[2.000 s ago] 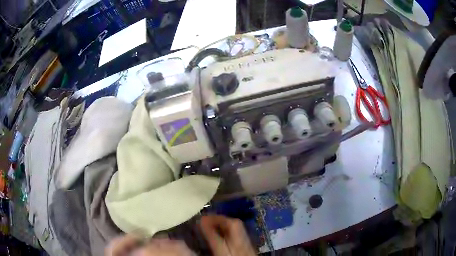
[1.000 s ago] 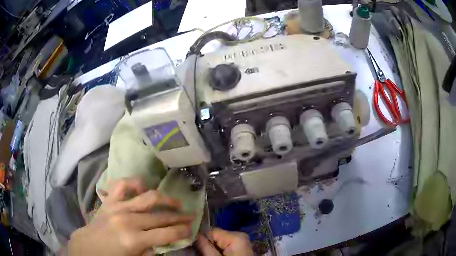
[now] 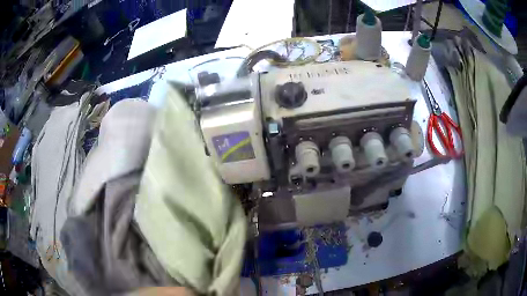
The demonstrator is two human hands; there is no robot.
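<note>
A pale green fabric piece (image 3: 185, 193) stands raised and folded just left of the overlock machine (image 3: 341, 98), its lower end running down to the bottom edge. Taupe garment cloth (image 3: 118, 231) is bunched to its left, with a paler light grey piece (image 3: 118, 136) above. A strip of one hand (image 3: 164, 291) shows at the bottom edge under the green fabric; I take it for my left hand, but its fingers are cut off. A small skin-toned patch right of the fabric's lower end may be my right hand (image 3: 248, 287), mostly cut off.
Red-handled scissors (image 3: 444, 136) lie right of the machine. Thread cones (image 3: 368, 37) stand behind it. A long pale green stack (image 3: 491, 150) hangs at the right. Layered grey pieces (image 3: 55, 167) lie at far left. Lint covers a blue patch (image 3: 329, 254) below the machine.
The green fabric has been lifted and pulled up beside the machine head. The hands, earlier at the fabric and needle area, have dropped mostly out of the picture. The view has shifted slightly.
</note>
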